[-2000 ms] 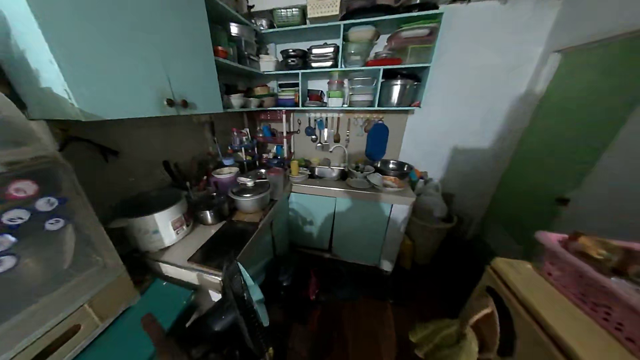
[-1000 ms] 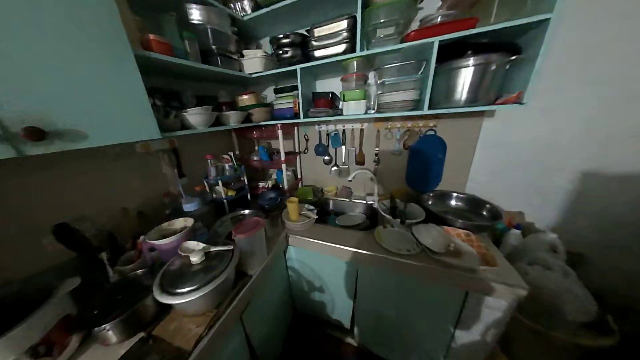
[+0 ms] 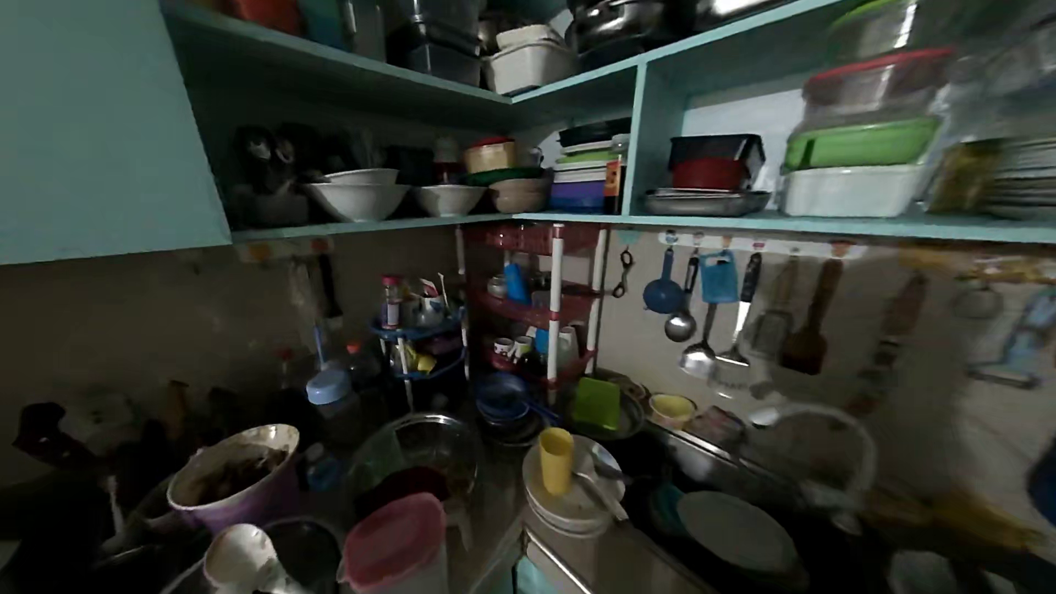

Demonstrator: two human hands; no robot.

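Neither of my hands shows in the head view. Nearest the camera, at the bottom, are a pitcher with a pink lid (image 3: 394, 536), a white ladle (image 3: 239, 557) and a purple-sided tub (image 3: 239, 478) with dark contents. A yellow cup (image 3: 556, 460) stands on stacked white plates (image 3: 573, 516) at the counter corner. Right of them, a pale plate (image 3: 737, 530) lies in the dark sink area below a curved faucet (image 3: 862, 445), which is blurred. A clear bowl (image 3: 417, 425) sits behind the pitcher.
Teal shelves (image 3: 577, 219) overhead hold white bowls (image 3: 359, 198), containers and pots. A red-and-white corner rack (image 3: 555, 309) and a small blue rack (image 3: 417, 330) stand at the back. Ladles, a strainer (image 3: 663, 294) and spatulas hang on the wall. A cabinet door (image 3: 107, 124) juts in at upper left.
The view has moved in close to the counter corner and turned left. The covered pot, seen whole one second ago, is now mostly out of view at the bottom.
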